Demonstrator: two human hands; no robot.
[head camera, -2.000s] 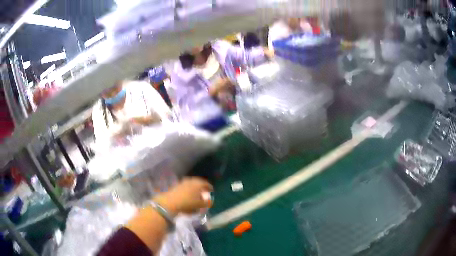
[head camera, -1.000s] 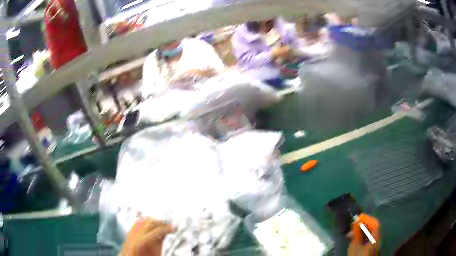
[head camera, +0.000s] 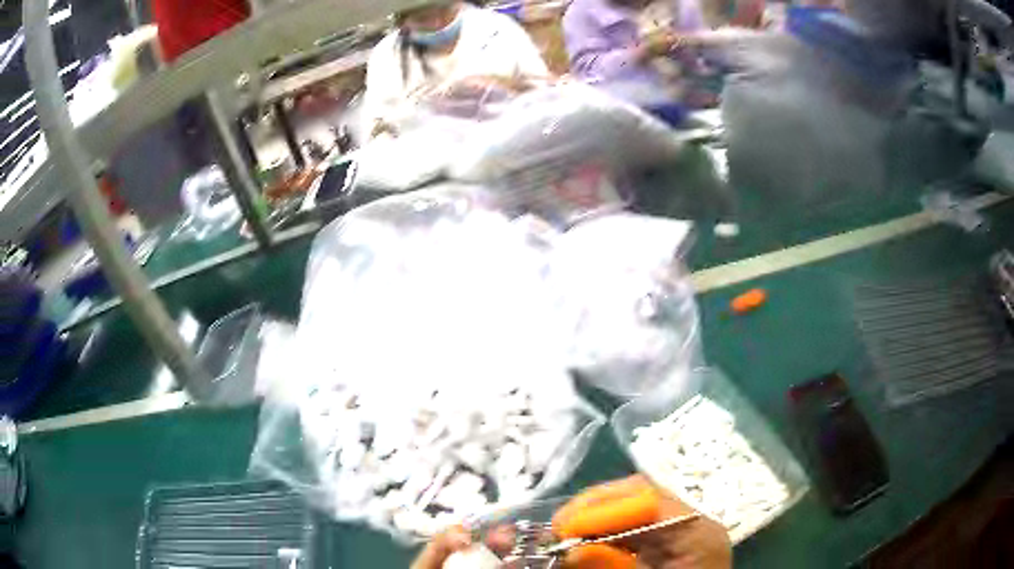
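My right hand, with orange finger cots on its fingertips, grips a thin metal rod at the bottom edge. My left hand is to its left, cut off by the edge, with a white plastic cap at its fingertips. Shiny rods in a clear box show partly between the hands. Just beyond lies a large open clear poly bag with a heap of white caps. A clear box of off-white sleeves stands to its right.
A slotted tray is at the lower left, another at the right. A dark smartphone and a loose orange finger cot lie right of the bags. A metal post rises at the left. People sit opposite.
The view has swung left and down. My right hand has moved left, off the smartphone, to near my left hand. My left hand has moved from the bag's heap to the bottom middle.
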